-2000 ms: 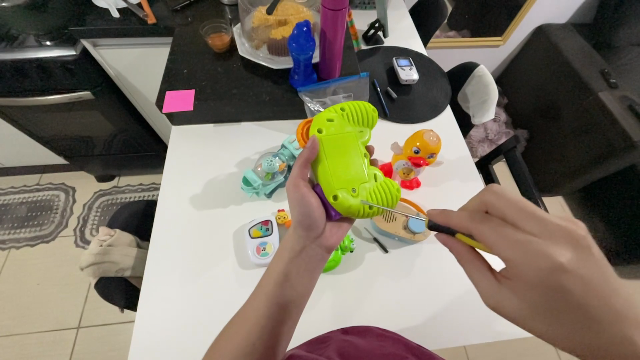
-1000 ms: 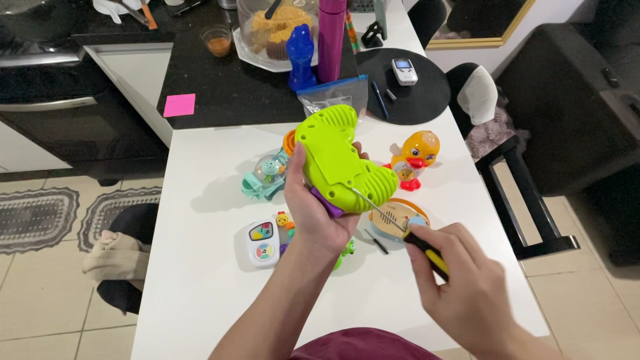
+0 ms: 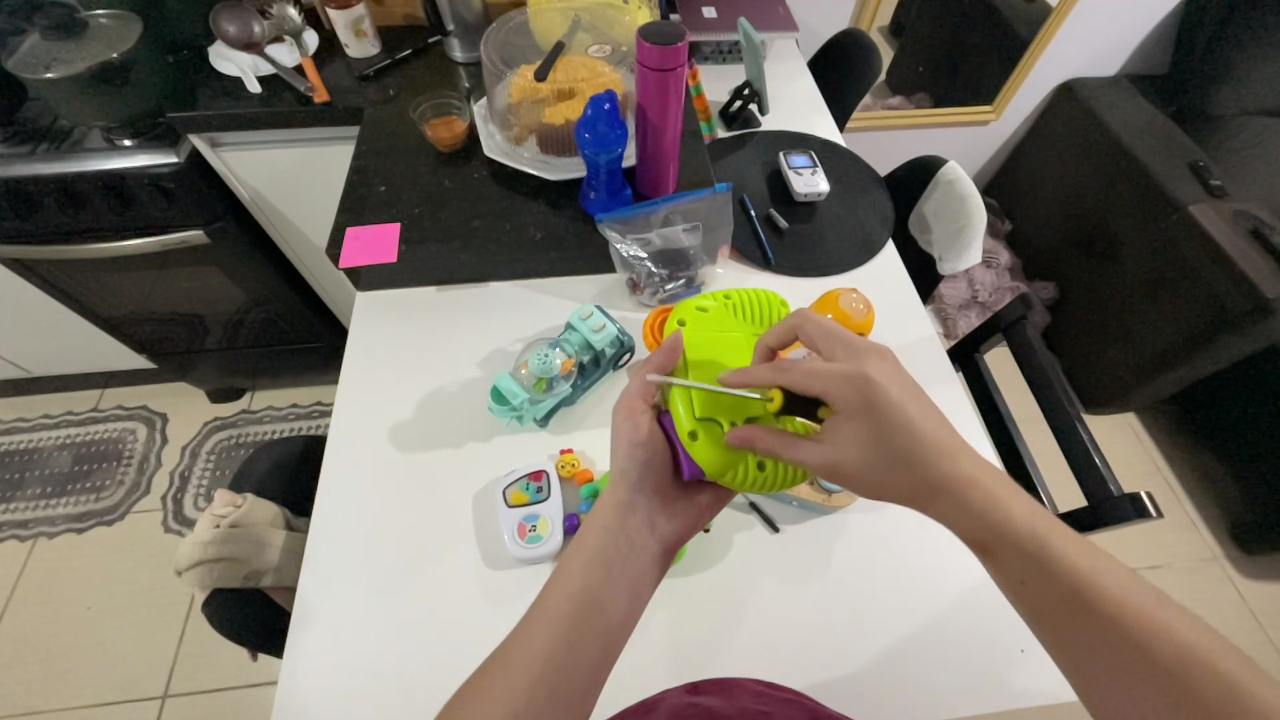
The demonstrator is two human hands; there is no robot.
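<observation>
My left hand (image 3: 650,460) holds a lime-green plastic toy (image 3: 715,345) above the white table, its ribbed underside with screw holes facing me and a purple part showing along the lower left. A screwdriver (image 3: 715,387) with a black and yellow handle lies in my right hand (image 3: 840,410). Its shaft points left across the toy's back, and its tip is near my left thumb. The fingertips of my right hand are at the toy's surface; whether they touch it I cannot tell. Behind the hands, an orange toy (image 3: 843,310) is partly hidden.
On the white table (image 3: 400,620) are a teal toy truck (image 3: 565,365), a white music toy (image 3: 532,512) and a small dark rod (image 3: 763,516). Farther back stand a zip bag (image 3: 670,245), a blue bottle (image 3: 604,155), a magenta flask (image 3: 661,110) and a covered cake (image 3: 560,95).
My right hand has moved up and left over the toy. The screwdriver, earlier angled up from the lower right with its tip at the toy, now lies across its back, pointing left.
</observation>
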